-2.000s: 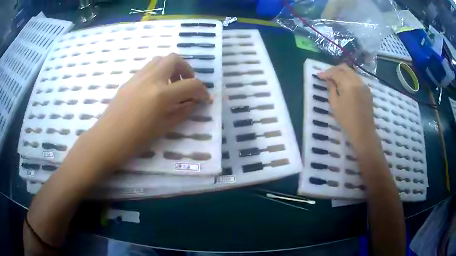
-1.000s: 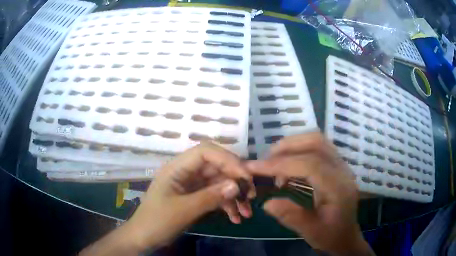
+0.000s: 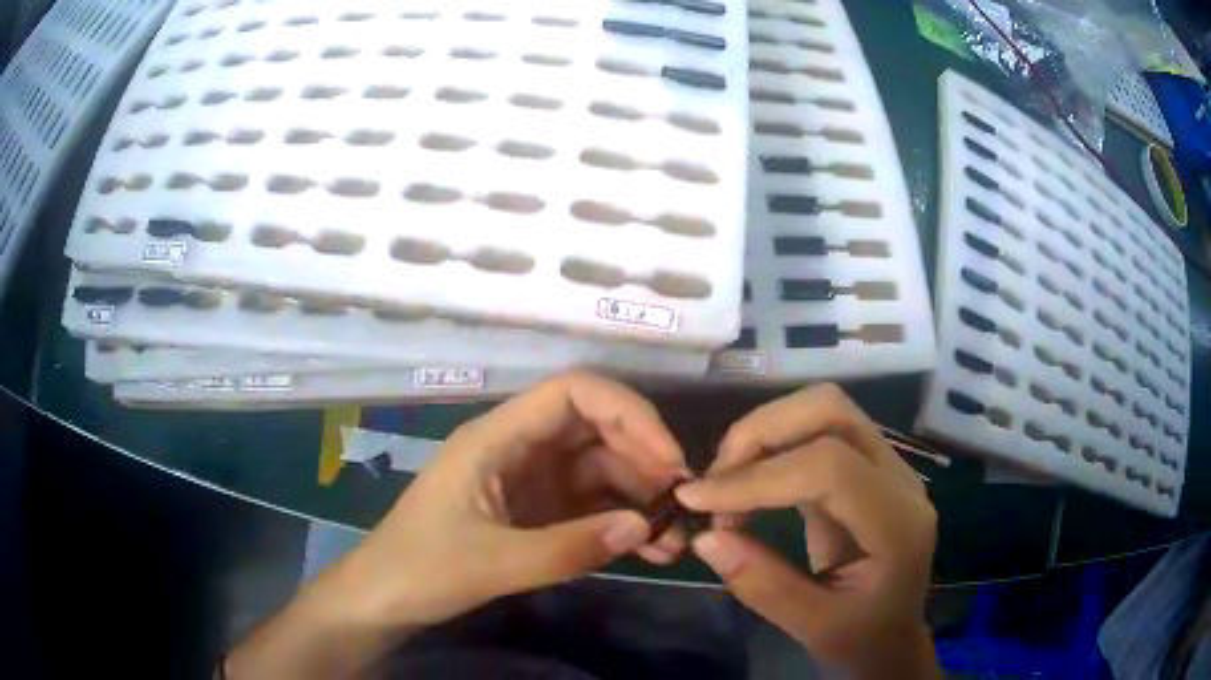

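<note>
A small black part [image 3: 663, 513] is held between both hands above the table's front edge, mostly hidden by fingers. My left hand [image 3: 545, 492] grips its left side with thumb and fingers. My right hand [image 3: 810, 511] has thumb and fingertips at its right side, pinched close together. The top white foam tray [image 3: 399, 295] lies beyond my hands on a stack, with dumbbell-shaped slots. Black parts lie in its upper right slots and one at its lower left.
A second foam tray [image 3: 907, 312] with black parts shows right of the stack. Another foam tray [image 3: 946, 266] stands further right. A cotton swab [image 3: 922, 449] lies right of my right hand. Tape pieces [image 3: 392, 449], a tape roll [image 3: 1165, 183] and clear plastic bags [image 3: 1029, 60] are also in view.
Both hands have come from the trays to above the front edge and now meet around the small black part. The right hand has closed in on it. The view has shifted, so the trays sit higher.
</note>
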